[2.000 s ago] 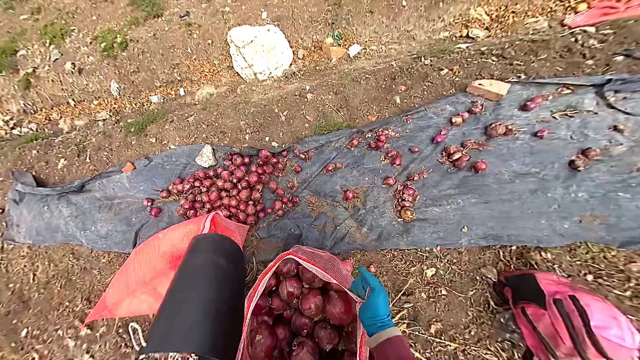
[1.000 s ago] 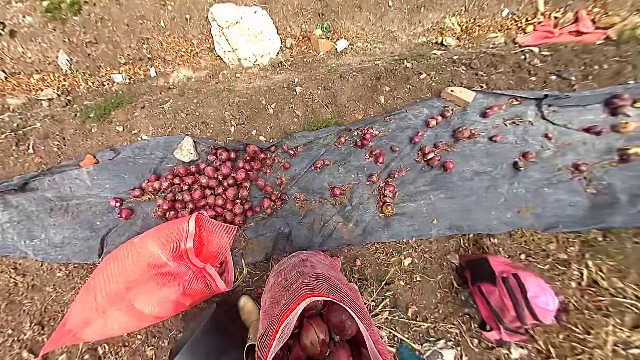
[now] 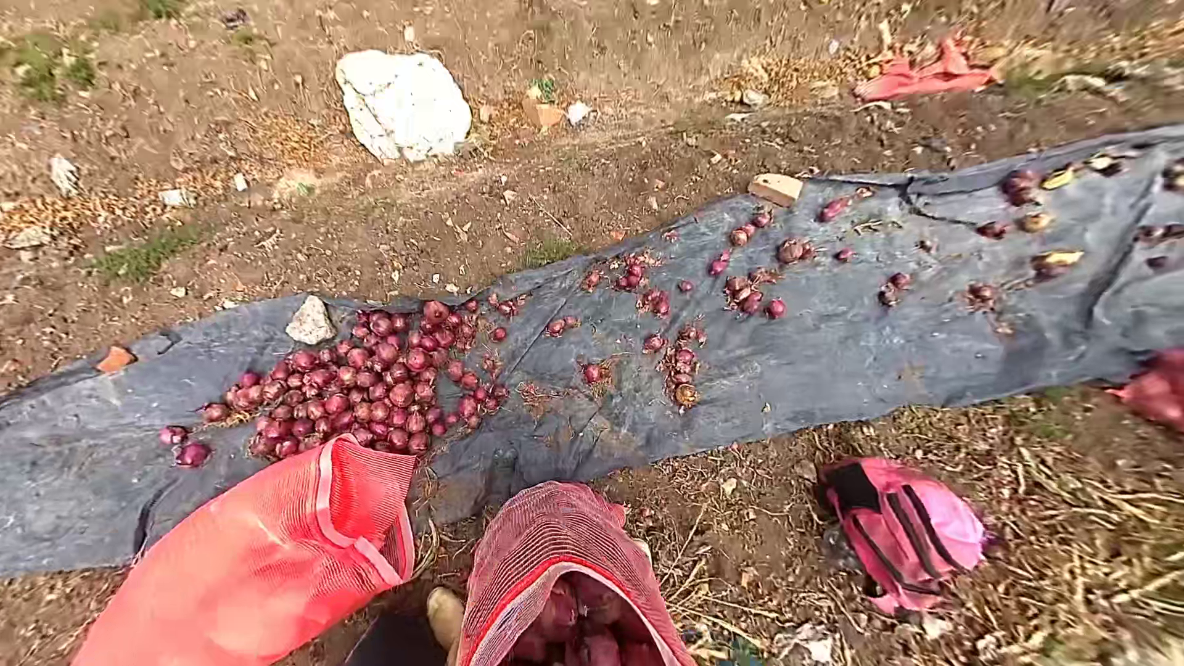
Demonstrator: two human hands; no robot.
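Observation:
Neither of my hands shows in the head view. Low in the middle, a red mesh sack [image 3: 555, 546] stands with its mouth open toward me and red onions [image 3: 592, 620] inside. Beside it on the left, a second red mesh sack [image 3: 250, 564] extends to the bottom edge, its open mouth beside the pile; its contents are hidden. A heap of red onions [image 3: 370, 379] lies on a dark plastic sheet [image 3: 795, 361]. Smaller groups of onions [image 3: 749, 291] lie scattered farther right on the sheet.
A pink backpack [image 3: 906, 532] lies on the dry ground at the right. A white rock [image 3: 404, 104] sits beyond the sheet; a smaller stone [image 3: 311, 321] and a brick piece [image 3: 775, 189] rest at its far edge. Red mesh material [image 3: 930, 74] lies at the upper right.
The gloved right hand, at the onion sack's rim two seconds ago, is out of view. The black cylindrical object inside the left sack's mouth has gone from there, and that sack's mouth now spreads open.

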